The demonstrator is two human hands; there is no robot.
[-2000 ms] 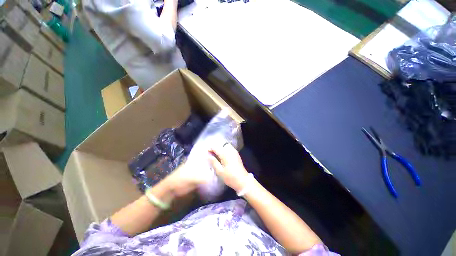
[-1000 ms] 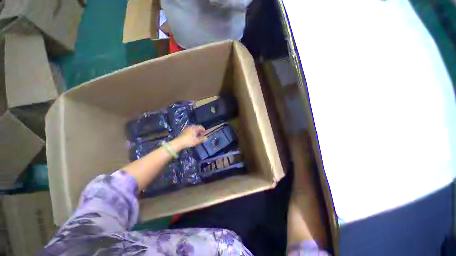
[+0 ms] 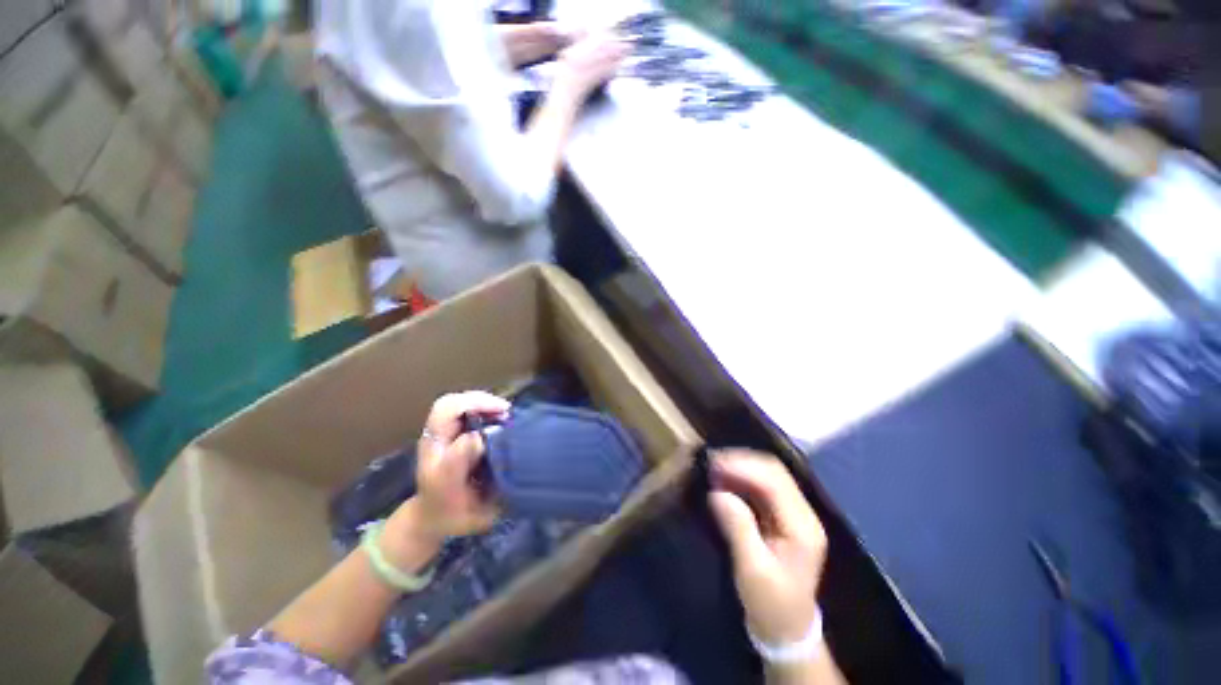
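Note:
My left hand (image 3: 455, 468), with a green bangle, grips a dark plastic housing (image 3: 565, 463) by its left end, above the open carton (image 3: 255, 522). The housing's broad ribbed face is turned up and slightly blurred. My right hand (image 3: 770, 542) is beyond the carton's right corner, beside the bench edge, apart from the housing. Its thumb and fingers are bent, and a small dark spot shows at the fingertips; I cannot tell whether it is a held part. Bagged black housings (image 3: 462, 589) lie in the carton.
Blue-handled pliers (image 3: 1095, 629) lie on the dark mat (image 3: 924, 468). A bluish plastic bag (image 3: 1168, 388) is at the far right. Another person (image 3: 442, 134) works over small dark parts (image 3: 690, 74) on the white sheet (image 3: 830, 254). Cartons stand at left.
My left hand has lifted a housing out of the carton. My right hand has come fully into view beside the carton corner. The view has swung so the mat and pliers show again.

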